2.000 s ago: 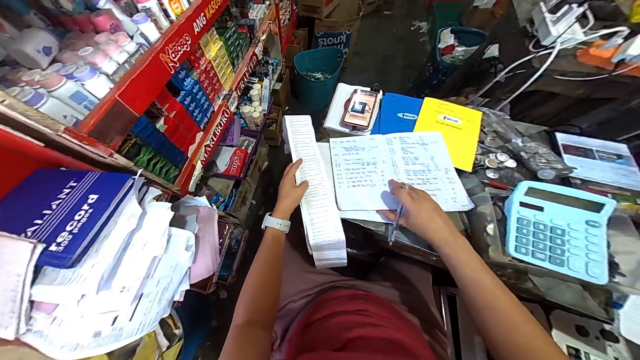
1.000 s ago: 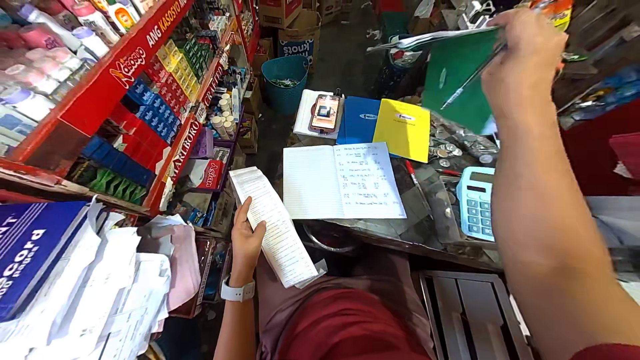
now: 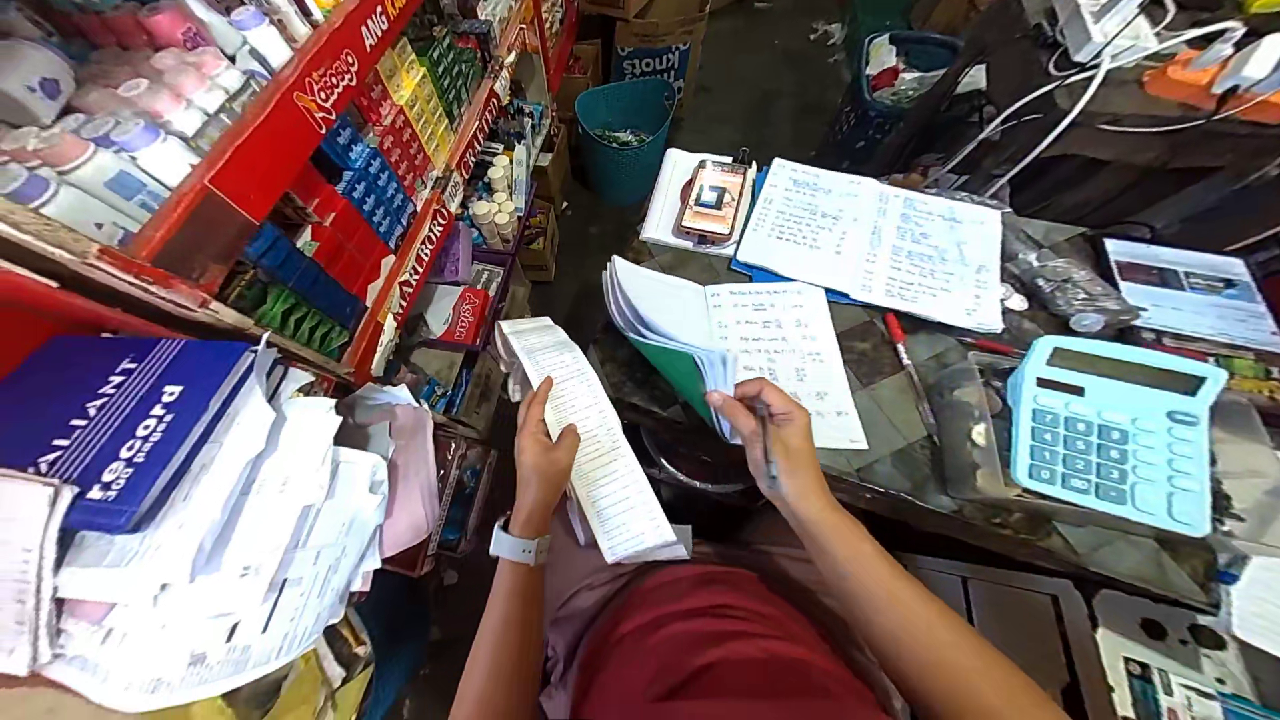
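Observation:
A long folded printed paper strip (image 3: 600, 450) slants over my lap, held by my left hand (image 3: 545, 450), whose wrist wears a white watch. Pinched in my right hand (image 3: 780, 440) are the curled pages of a green-covered notebook (image 3: 790, 350), with a pen (image 3: 768, 450) also in that hand. Handwriting fills the notebook's flat right page. Beyond it, another open notebook (image 3: 875, 235) with handwriting lies partly over a blue one (image 3: 755, 270). A smartphone (image 3: 716, 200) rests on a white pad left of that. Right of the notebooks are a red pen (image 3: 895, 330) and a light blue calculator (image 3: 1118, 430).
Store shelves (image 3: 330, 200) with small packets and bottles line the left side. A blue record book (image 3: 130, 420) and loose papers (image 3: 250, 560) are piled at lower left. A teal bin (image 3: 625, 140) stands on the floor behind. White cables (image 3: 1060, 100) hang at upper right.
My right hand has come down from the upper right, where it held a green-covered book, to the green notebook's pages. An open notebook now lies where the yellow one showed.

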